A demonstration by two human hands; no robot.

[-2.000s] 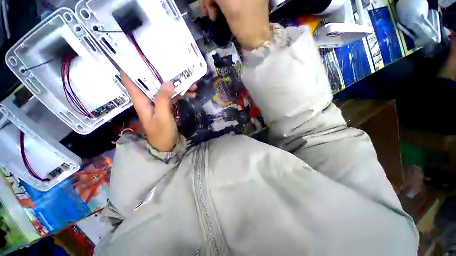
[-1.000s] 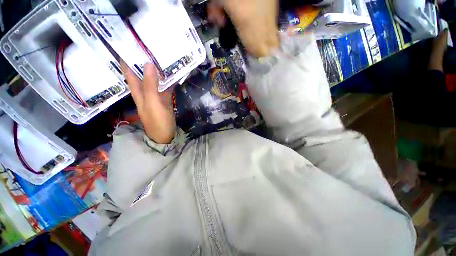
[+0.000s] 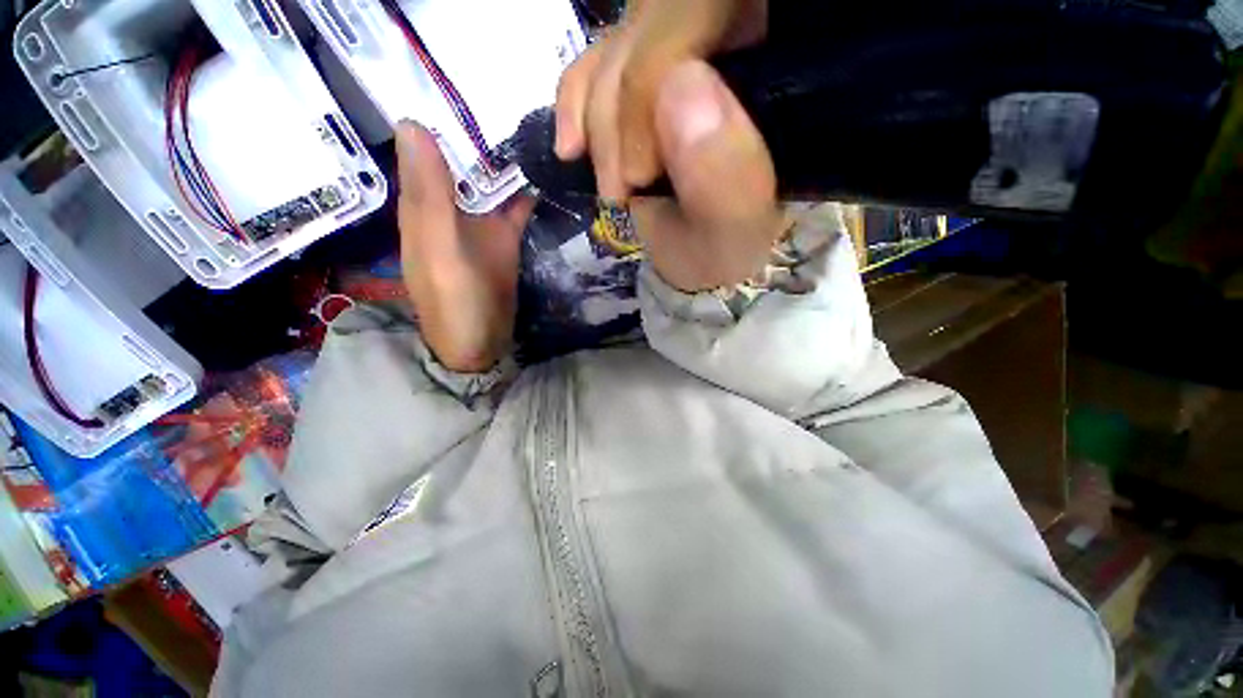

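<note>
My right hand (image 3: 688, 130) is closed around a thick black electric screwdriver (image 3: 872, 109), whose front end points left at the board end of a white housing shell (image 3: 470, 82). The driver's tip is too blurred to make out. That shell is cut off by the top edge and has red and dark wires inside. My left hand (image 3: 464, 266) is at the shell's lower end, thumb and fingers spread around its corner. A second white shell (image 3: 273, 137) lies to the left, with wires and a small circuit board (image 3: 293, 216).
A third white shell (image 3: 82, 327) with a dark red wire lies at the far left on a colourful printed sheet (image 3: 109, 525). Dark clutter lies between my hands. A brown carton (image 3: 981, 368) stands below the bench at the right.
My right hand has come down and left, now with the black screwdriver in it, its front end beside the shell. My left hand has shifted slightly right and the shells sit a little differently in view.
</note>
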